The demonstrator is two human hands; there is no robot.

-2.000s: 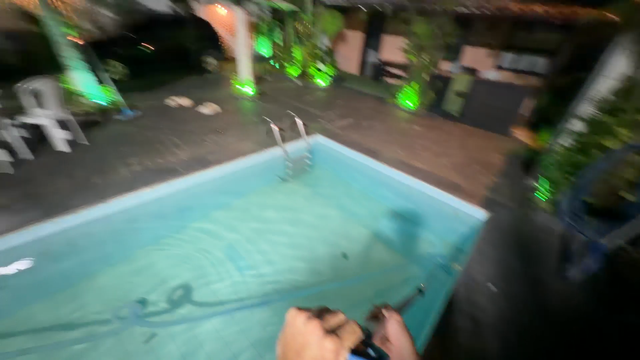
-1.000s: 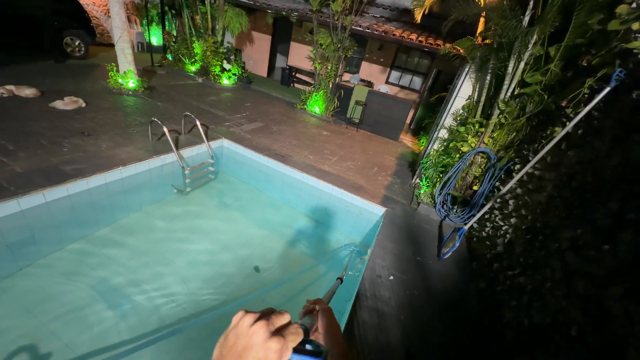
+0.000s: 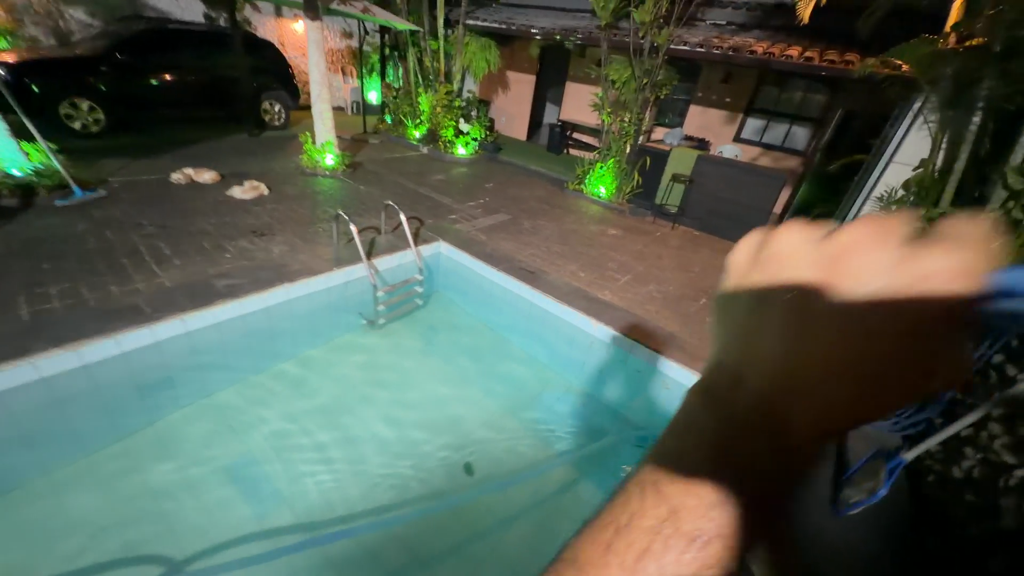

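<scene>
My left hand (image 3: 864,264), blurred and close to the camera, is raised at the right with its fingers curled. A blue object (image 3: 1010,290) shows at the right end of the fist, cut off by the view's edge; the hand seems closed on it. The forearm rises from the bottom over the corner of the pool. My right hand is out of view. In the swimming pool (image 3: 352,416), a blue hose (image 3: 360,524) runs under the water and a small dark thing (image 3: 469,469) shows near the middle. The pole seen earlier cannot be made out.
A metal ladder (image 3: 398,294) stands at the pool's far corner. Two pale animals (image 3: 248,190) lie on the paving (image 3: 512,248). A blue broom (image 3: 80,195) is at far left, with a dark car (image 3: 176,72) behind. Beyond my arm is a blue frame on a pole (image 3: 880,484).
My left hand has risen and moved right, away from the low middle. My right hand and the pole over the pool have left the view. The view has swung left.
</scene>
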